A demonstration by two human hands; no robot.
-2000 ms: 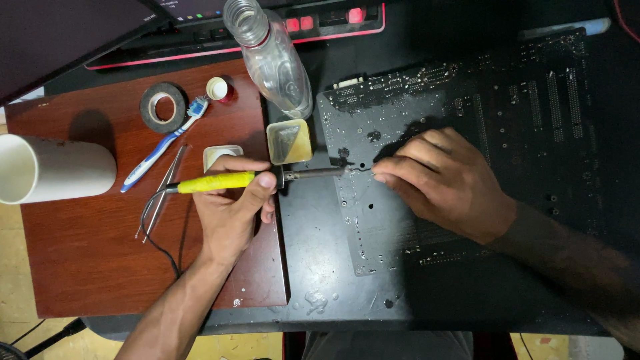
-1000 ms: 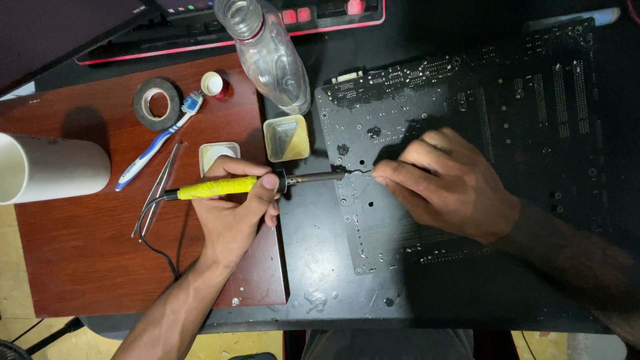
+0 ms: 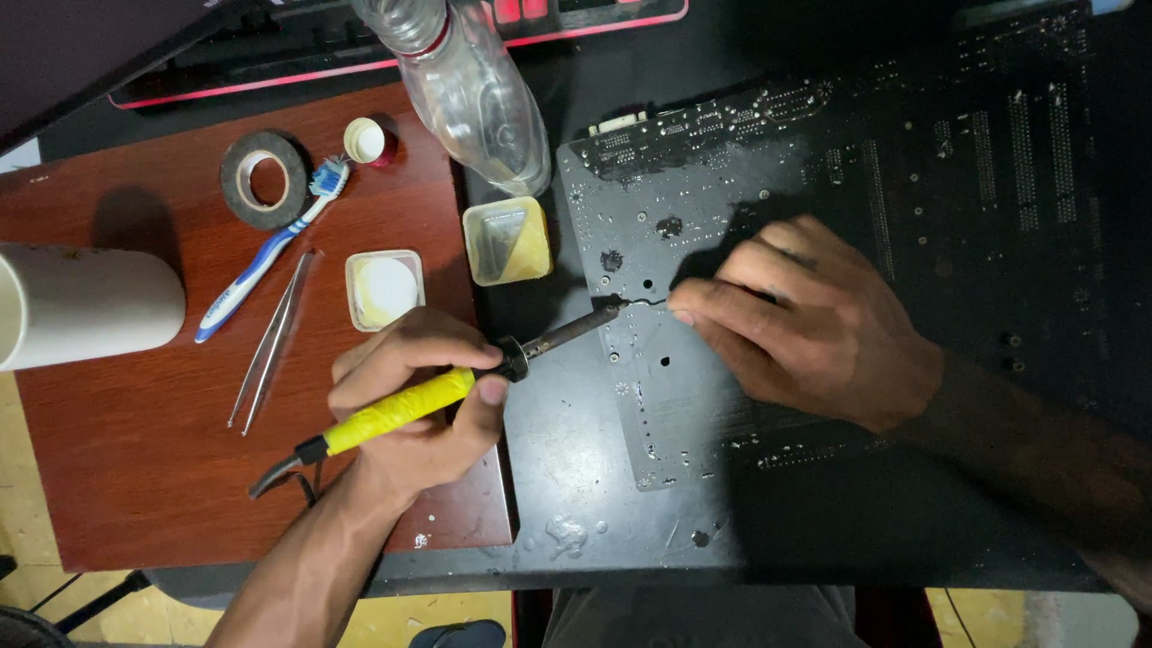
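Note:
My left hand (image 3: 418,396) grips a soldering iron (image 3: 396,409) whose handle is wrapped in yellow tape. The iron's dark tip points right, over the left part of a black motherboard (image 3: 684,378) that shows its solder side. My right hand (image 3: 810,324) pinches a thin wire (image 3: 650,302) between thumb and forefinger; its far end is at the iron's tip. Whether tip and wire touch the board cannot be told. A small square container with yellowish content (image 3: 507,241) lies left of the board, and another with white content (image 3: 384,290) is just above my left hand.
A clear plastic bottle (image 3: 481,108) stands beyond the containers. On the reddish wooden board (image 3: 135,477) are metal tweezers (image 3: 274,346), a toothbrush (image 3: 270,252), a black tape roll (image 3: 229,180), a bottle cap (image 3: 367,141) and a white cup (image 3: 90,306). A keyboard (image 3: 315,76) lies behind.
The iron, level before, now slants with its handle end lower and nearer me. My right hand stays over the board, still pinching the wire.

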